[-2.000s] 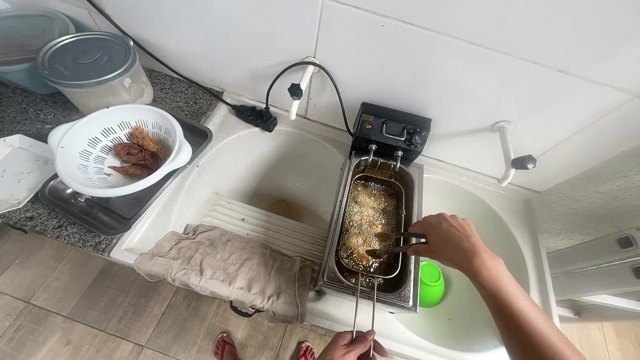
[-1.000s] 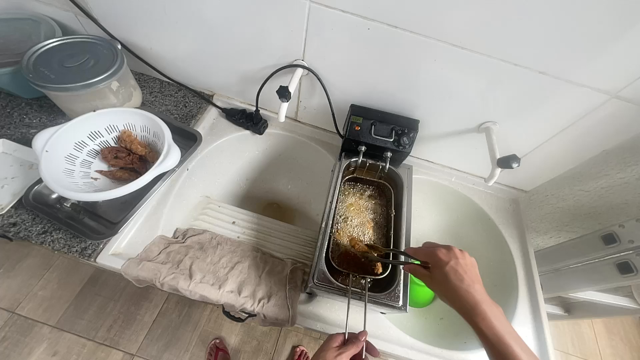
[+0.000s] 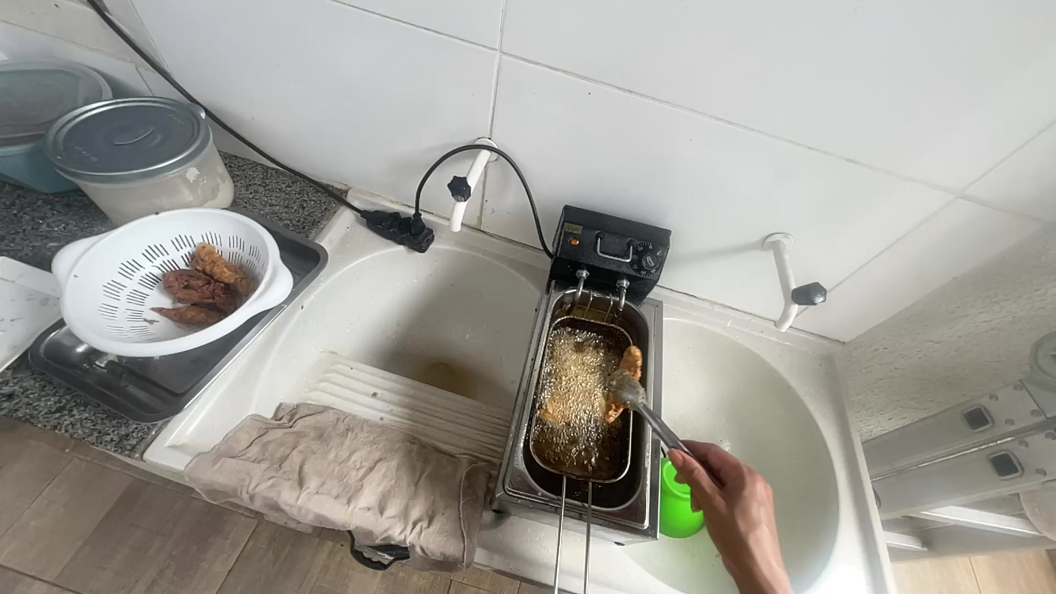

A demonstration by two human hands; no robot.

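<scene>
My right hand (image 3: pixel 728 503) grips metal tongs (image 3: pixel 662 425), whose tips hold a browned, battered piece of food (image 3: pixel 630 363) above the right side of the wire fryer basket (image 3: pixel 582 477). Inside the basket, pale pieces bubble in hot oil (image 3: pixel 577 371). The basket sits in an electric deep fryer (image 3: pixel 646 503) with a black control box (image 3: pixel 610 247) and a lit orange lamp. Its two-rod handle (image 3: pixel 575 528) runs down past the bottom edge of the view. My left hand is out of sight. At the left, a white plastic colander (image 3: pixel 115 289) holds several dark fried pieces (image 3: pixel 198 287).
The fryer stands over a double sink (image 3: pixel 346 289) with a ribbed washboard (image 3: pixel 412 404) and a draped beige cloth (image 3: pixel 338 483). A green plastic container (image 3: pixel 681 503) is beside it. A power cord (image 3: pixel 272 153), two wall taps (image 3: pixel 470 186), a metal tray (image 3: pixel 190 367) and lidded tubs (image 3: pixel 132 157) surround it.
A battered piece has been lifted from the oil in the tongs, which have moved toward the basket's right side. My left hand, earlier on the basket handle, has left the view.
</scene>
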